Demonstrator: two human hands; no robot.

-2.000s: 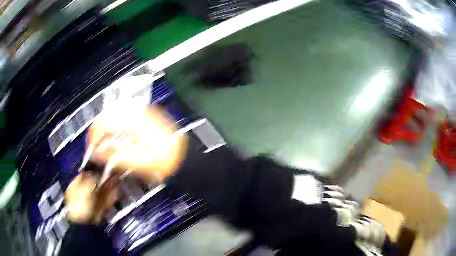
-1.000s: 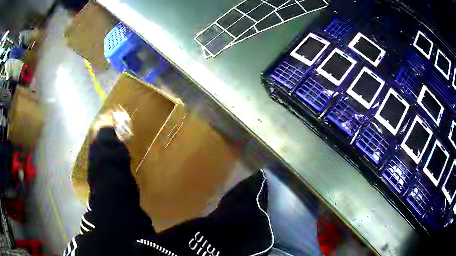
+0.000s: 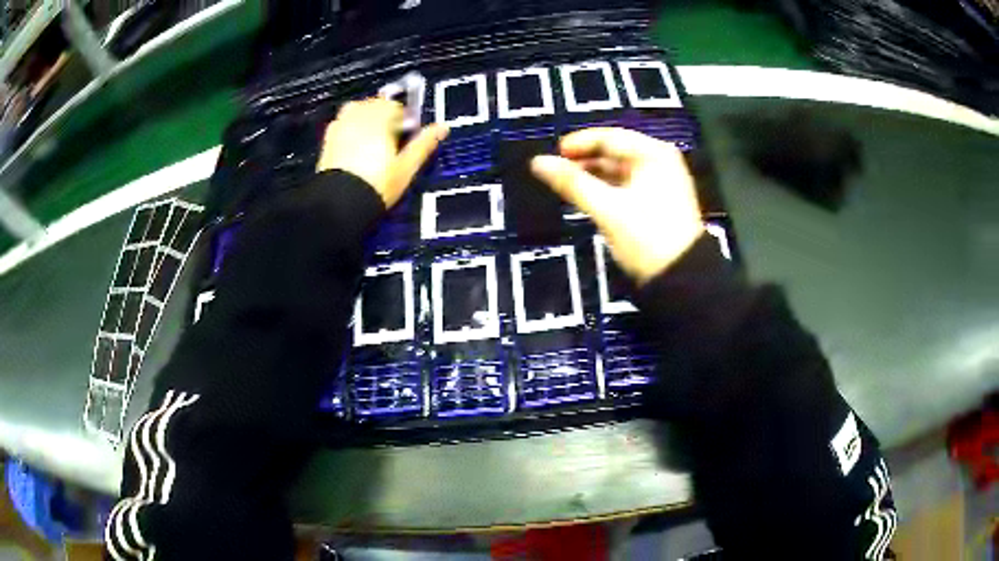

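Note:
The black tray [image 3: 471, 425] lies in front of me with rows of dark phone housings; one in the near row [image 3: 464, 298] has a white border around its window. One housing lies sideways in the middle row [image 3: 462, 212]. My left hand [image 3: 372, 148] is over the tray's far left part, its fingers at a blurred white-edged piece [image 3: 410, 96]; whether it grips the piece is unclear. My right hand [image 3: 641, 197] is above the tray's right half, thumb and forefinger close together; I cannot tell if anything is between them.
Gridded adhesive sheets [image 3: 131, 296] lie on the worktop left of the tray. A blurred dark patch [image 3: 805, 159] lies to the right. A green strip [image 3: 739, 38] with white edging runs behind. A blue basket [image 3: 38, 499] and red stool parts [image 3: 975, 444] show below the bench.
The view has swung from the floor and cardboard box back to the tray. The hand seen over the box is gone from there; both hands are now over the tray.

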